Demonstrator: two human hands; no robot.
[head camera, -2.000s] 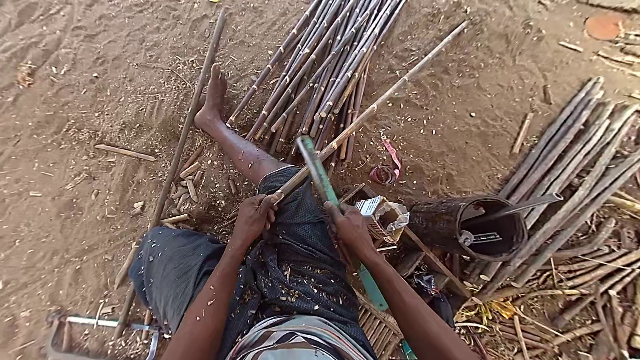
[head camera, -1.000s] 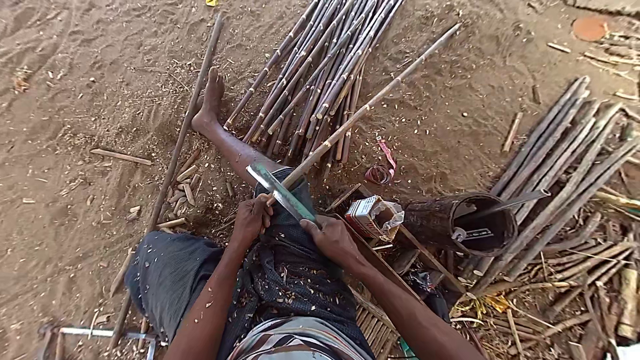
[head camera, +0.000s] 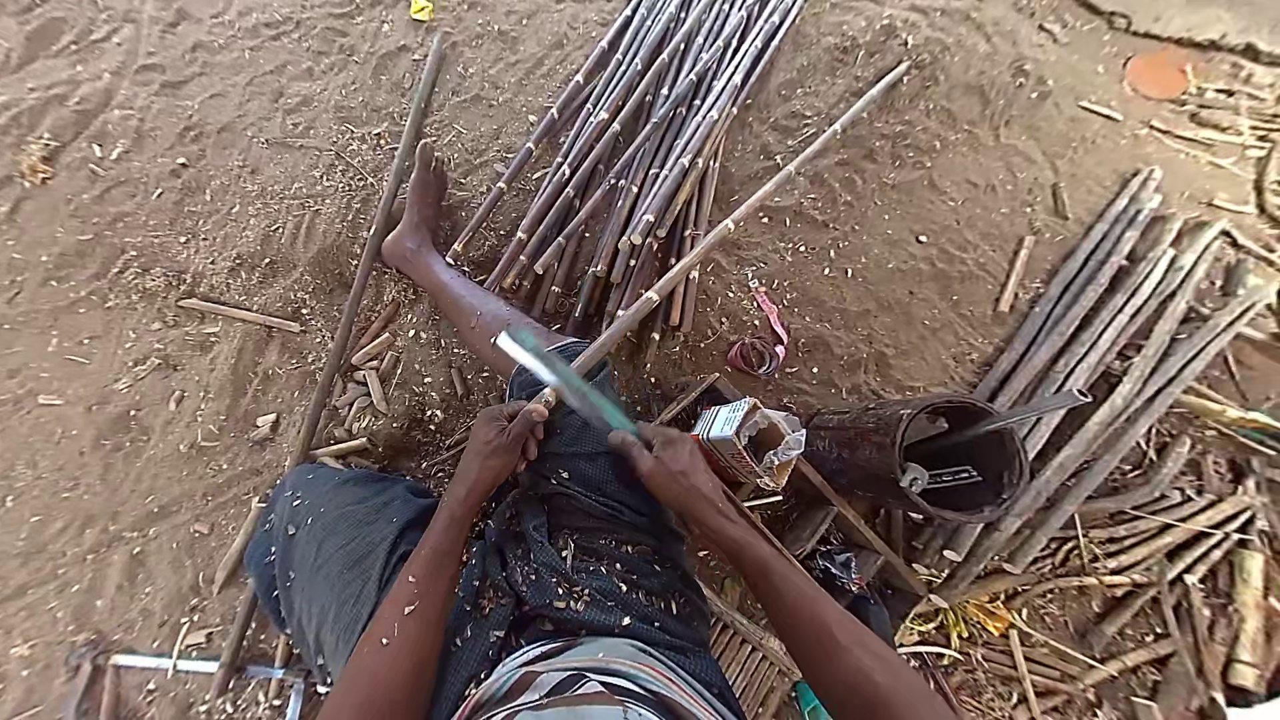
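Observation:
A long jointed cane pole (head camera: 725, 235) slants from my lap up to the upper right. Its near end is gripped in my left hand (head camera: 500, 440), over my thigh. My right hand (head camera: 675, 465) is closed around the lower end of a green-sided tool with a bright metal edge (head camera: 575, 385), probably a large knife; it is blurred. The tool crosses the pole just beyond my left hand. Small pale chips lie on the dark cloth (head camera: 600, 560) over my lap.
A bundle of canes (head camera: 650, 130) lies ahead beside my bare foot, and a dark pole (head camera: 370, 260) to its left. At right are an opened carton (head camera: 745, 440), a dark metal cylinder (head camera: 860, 455) and grey sticks (head camera: 1120, 370). A hacksaw-like frame (head camera: 205, 665) lies lower left.
The green tool has moved from higher up the pole, two seconds ago, toward my left hand. My left hand has kept its grip on the pole.

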